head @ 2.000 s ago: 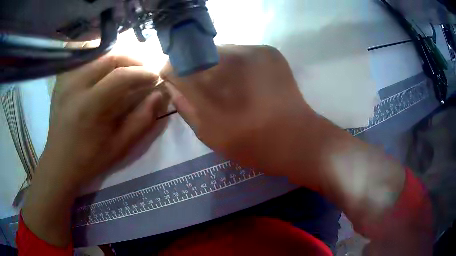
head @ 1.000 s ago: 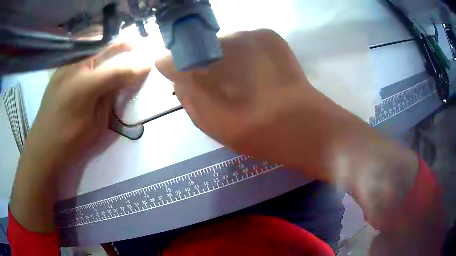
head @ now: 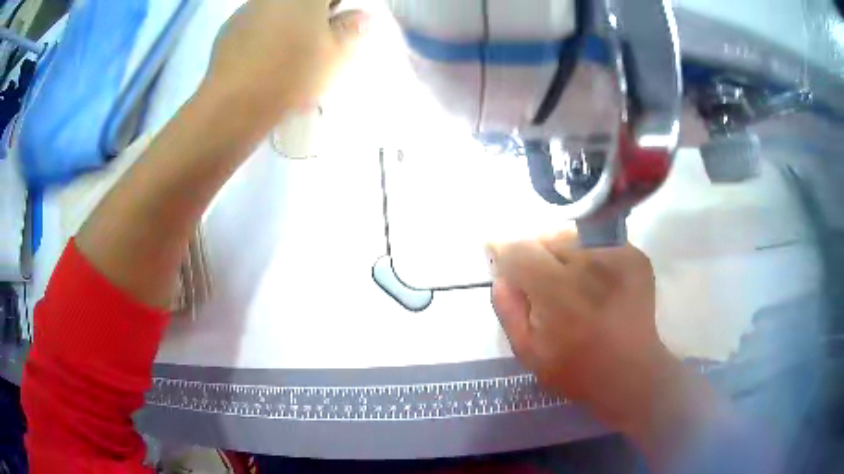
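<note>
My left hand is raised at the upper left, beyond the stack; its fingertips are lost in glare, so whether it holds anything is unclear. My right hand lies low below the needle area, fingers bent, fingertips near the dark grey cylinder. A pale fabric piece lies right of and partly behind this hand; whether the fingers grip it is unclear. The white sewing machine head with a blue stripe stands above. The presser foot and needle are hidden by glare and the head.
A layered stack of cream pieces lies at left beside my left forearm. A blue fabric bundle is at the far left. The grey corner tab shows in the white bed. The ruler runs along the front edge. A grey knob is at right.
The view has swung left, showing more machine head and the blue bundle. My left hand has moved up and away from the needle area, apart from my right hand, which stays near the cylinder.
</note>
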